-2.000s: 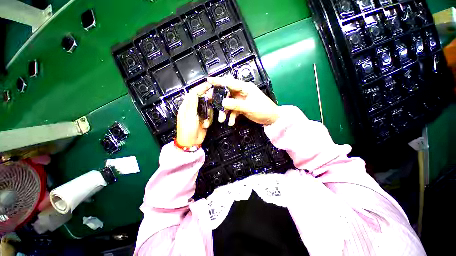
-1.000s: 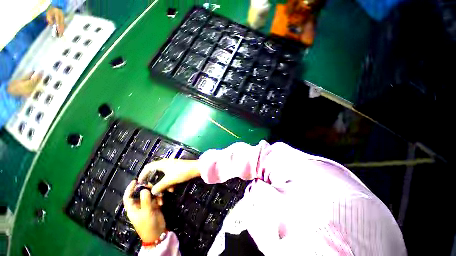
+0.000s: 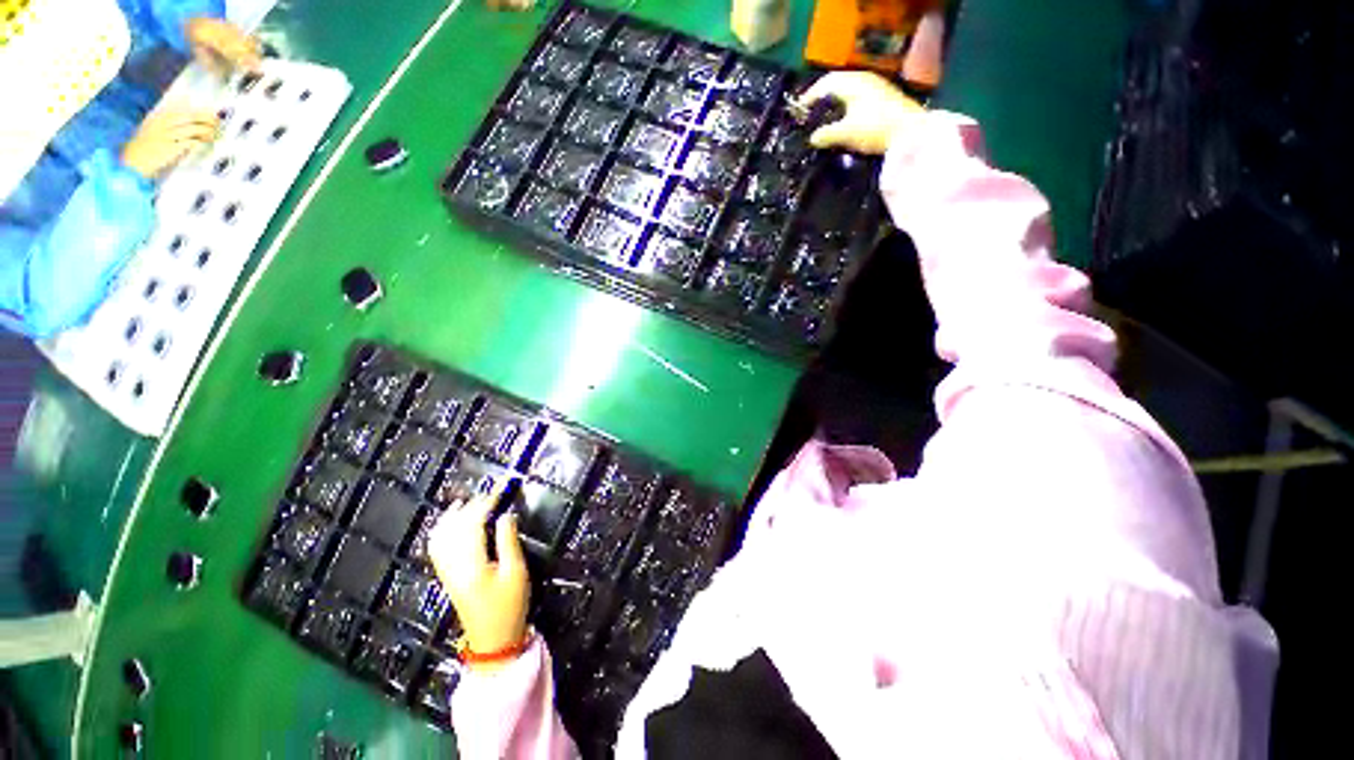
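Observation:
The near black blister tray lies on the green bench in front of my body, most pockets filled with dark units and a few empty. My left hand is over its middle, fingertips down at a dark unit; whether it grips the unit is hard to tell. My right hand reaches to the far right edge of the second black tray, a thicker filled one further off. Its fingertips are pinched near a pocket, and what they hold is too small to tell.
Loose dark units stand spaced along the green surface at the left. Beyond a pale rail, a neighbour in blue works over a white holder tray. An orange fixture and a small pale bottle stand at the back. A thin pale rod lies between the trays.
My hands have parted. My right hand has moved from the near tray to the far tray's right side. My left hand stays over the near tray. The head view has turned towards the right.

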